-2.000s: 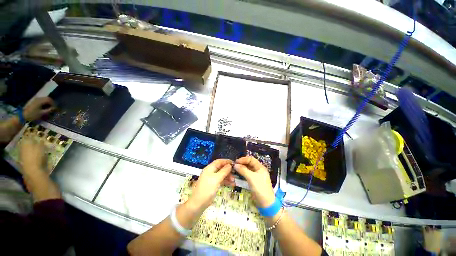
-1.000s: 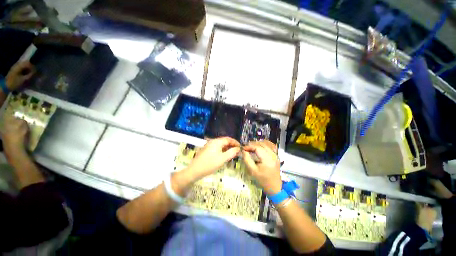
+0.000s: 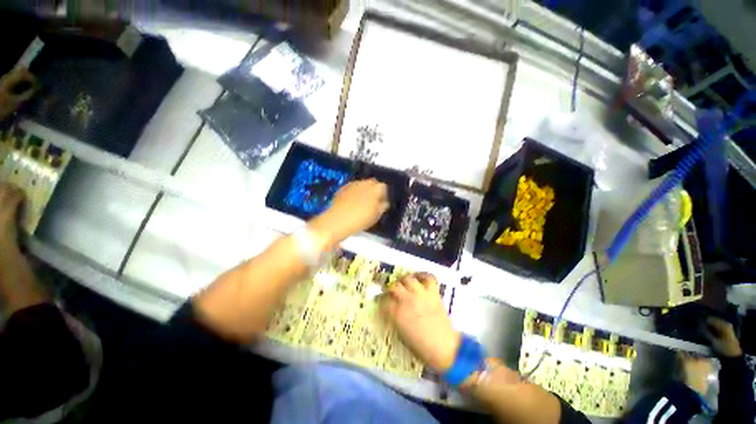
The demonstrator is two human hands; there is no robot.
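The cream-yellow PCB panel (image 3: pixel 331 319) lies in front of me, with dark and yellow parts along its far edge. Just beyond it stands the three-compartment parts tray (image 3: pixel 466 217), holding blue components (image 3: pixel 308 184) at left and silver-grey components (image 3: pixel 427 222) at right. My left hand (image 3: pixel 358 207) is over the middle compartment, its fingers curled down; whether it holds a part cannot be seen. My right hand (image 3: pixel 414 308), with a bright blue wrist strap (image 3: pixel 466 361), is at the right part of the panel; its fingertips are blurred.
A black bin (image 3: pixel 572 217) with yellow components (image 3: pixel 530 217) stands right of the tray. Behind are a shallow white tray (image 3: pixel 427 99) and anti-static bags (image 3: pixel 257 124). A beige device (image 3: pixel 642 277) and another panel (image 3: pixel 576 364) are at right. Neighbouring workers' hands show at both sides.
My hands, together over the panel's far edge before, have parted. The left has moved up and left to the middle compartment; the right has moved down onto the panel. The view has tilted.
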